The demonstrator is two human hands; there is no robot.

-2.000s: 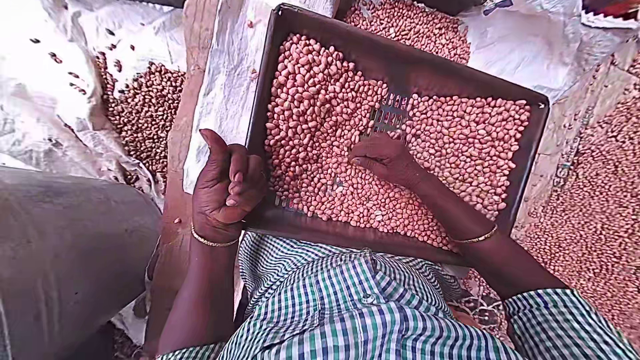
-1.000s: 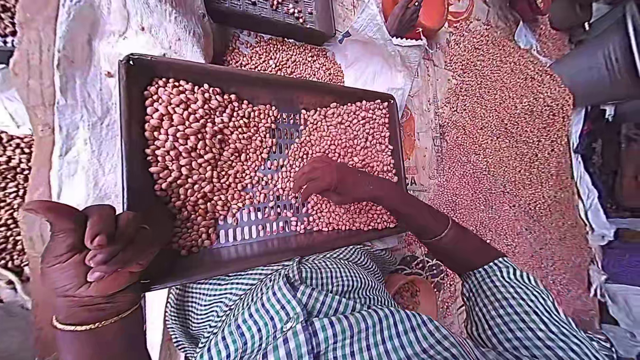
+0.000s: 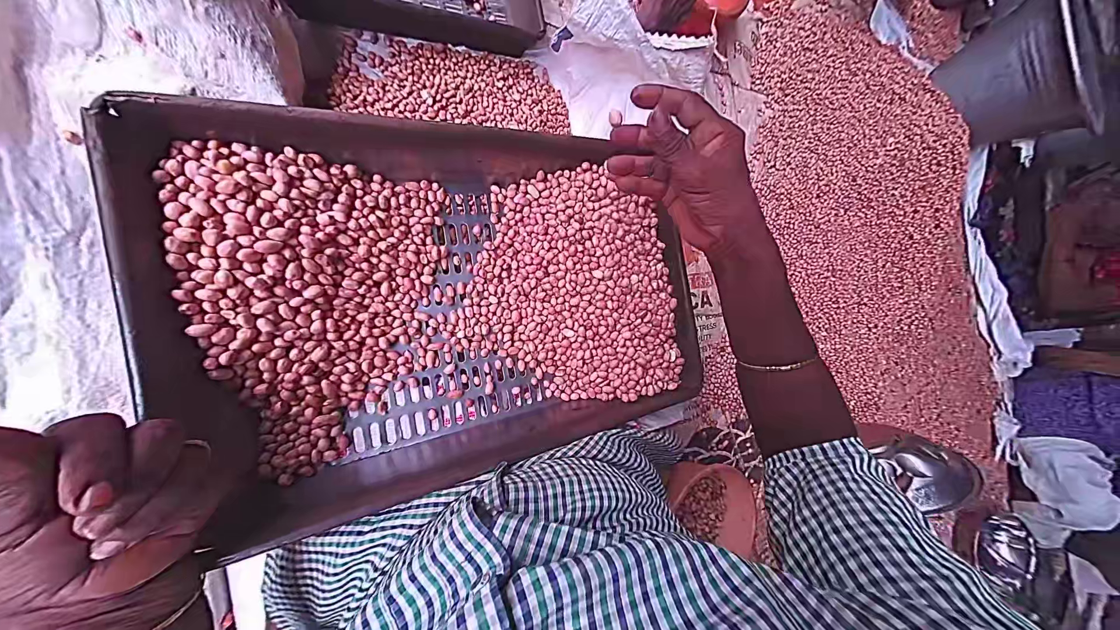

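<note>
A dark rectangular tray with a slotted bottom [image 3: 367, 144] lies tilted across my lap. Larger shelled peanuts [image 3: 280, 254] cover its left side and smaller ones [image 3: 577, 289] its right, with bare slots between the two heaps. My left hand [image 3: 105, 507] is at the tray's lower left corner, its fingers curled; whether it grips the rim cannot be told. Raised over the tray's upper right corner is my right hand [image 3: 682, 166], fingers bent and apart. A single peanut [image 3: 615, 117] shows just beside its fingertips, apparently in the air.
Peanuts are spread thickly on the ground [image 3: 866, 245] to the right. Beyond the tray are another peanut heap [image 3: 455, 87], a second slotted tray [image 3: 420, 22] and a white sack [image 3: 604, 66]. A grey bucket [image 3: 1015, 74] stands upper right. A bowl with small contents [image 3: 722, 499] sits beside my lap.
My right hand has lifted from the peanuts in the tray's middle to above its upper right corner. More of the slotted bottom shows than two seconds ago. The view has swung right.
</note>
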